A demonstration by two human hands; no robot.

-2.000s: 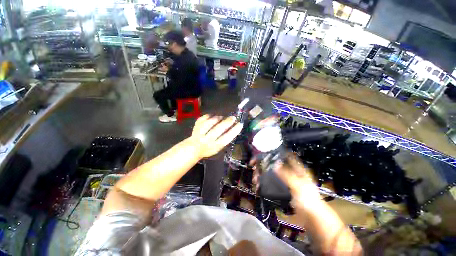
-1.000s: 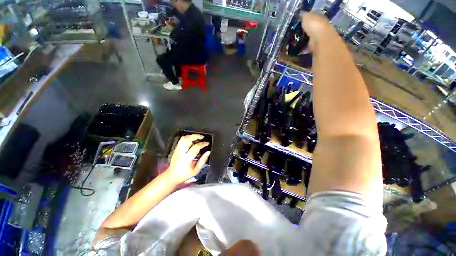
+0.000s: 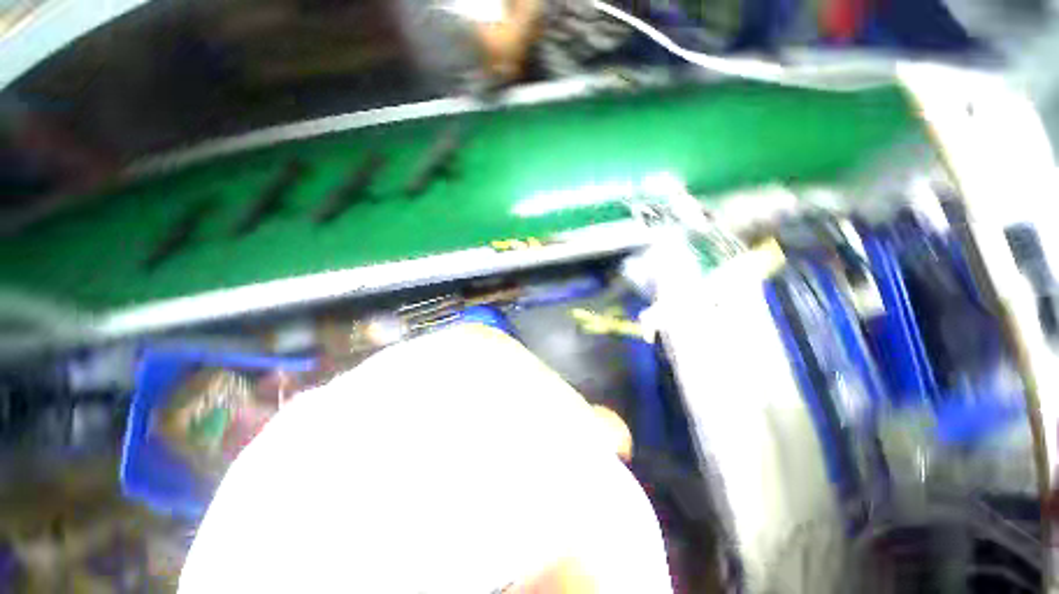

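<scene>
The view is strongly blurred. A large overexposed white shape (image 3: pixel 430 476), which looks like my clothing, fills the lower middle. A small skin-coloured patch shows at its right edge and another at the bottom; I cannot tell what body part they are. Neither of my hands can be made out. A blue bin (image 3: pixel 137 435) lies left of the white shape, with brownish and green contents. A green conveyor belt (image 3: pixel 557 157) crosses behind, with several dark elongated shapes (image 3: pixel 348 189) on its left part.
Blue bins or crates (image 3: pixel 906 325) with dark contents stand at the right, beside a pale strip (image 3: pixel 743 418). A pale edge (image 3: pixel 987 209) runs down the far right. A blurred skin-coloured shape (image 3: pixel 505 41), perhaps another person's hand, shows beyond the belt.
The view has swung from the shelving, red stool and seated person to the green belt and blue bins. My hands and forearms, visible before, can no longer be made out.
</scene>
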